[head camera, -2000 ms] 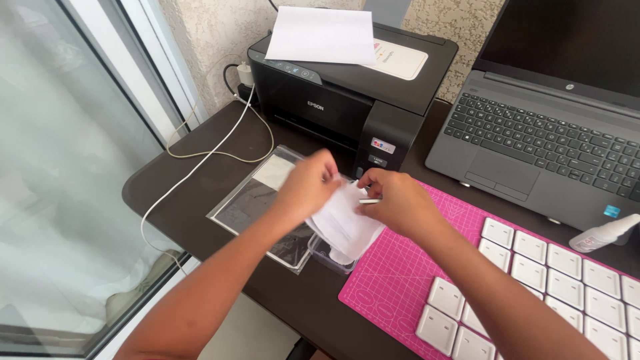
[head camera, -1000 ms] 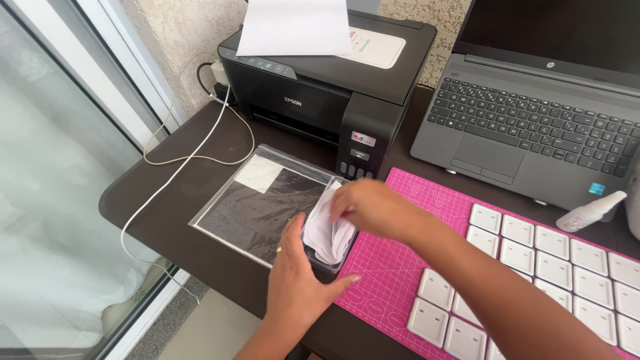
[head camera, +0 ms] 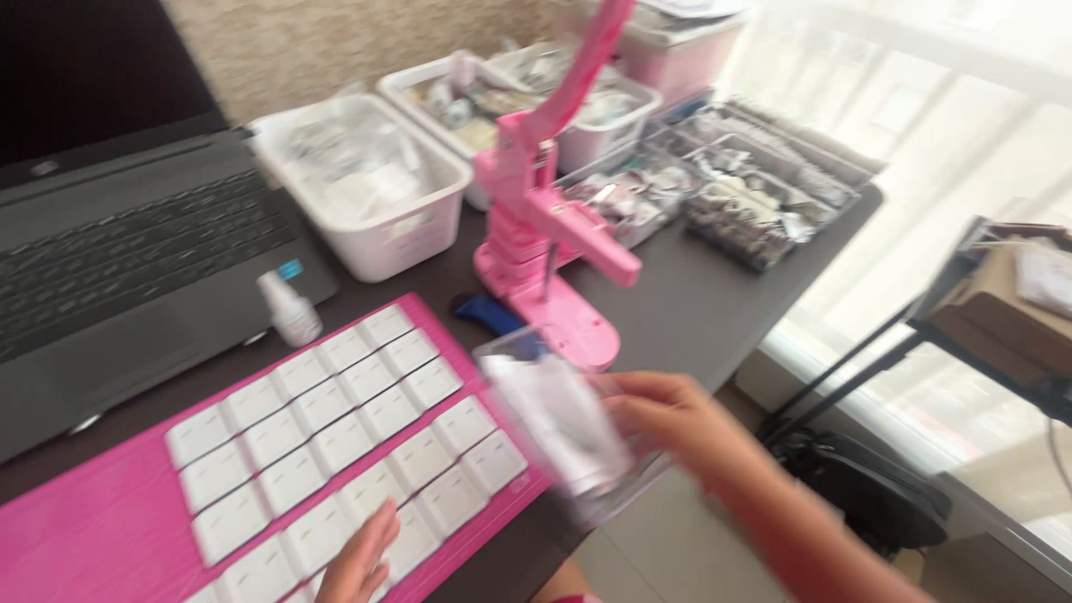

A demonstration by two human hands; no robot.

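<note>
My right hand (head camera: 649,410) grips the right side of a clear plastic container (head camera: 511,339) with folded white papers (head camera: 557,419) in it, blurred and tilted, at the front edge of the desk. My left hand (head camera: 364,557) holds nothing that shows; part of it is in view low in the frame, over the rows of white square pieces (head camera: 322,402). These lie on a pink cutting mat (head camera: 100,494). Behind the container stands a pink hand press (head camera: 536,218) with its lever raised, and a blue-handled tool (head camera: 494,318) lies by its base.
A laptop (head camera: 126,276) is at the left, with a small white bottle (head camera: 289,310) by its corner. White plastic baskets (head camera: 402,209) and clear organizers (head camera: 754,243) full of small items stand along the back. Beyond the desk's right edge are a dark-framed rack (head camera: 913,318) and a black bag (head camera: 871,494).
The view has swung far to the right. The container with white papers, beside the printer earlier, is now in my right hand at the mat's right end. My left hand has come off it.
</note>
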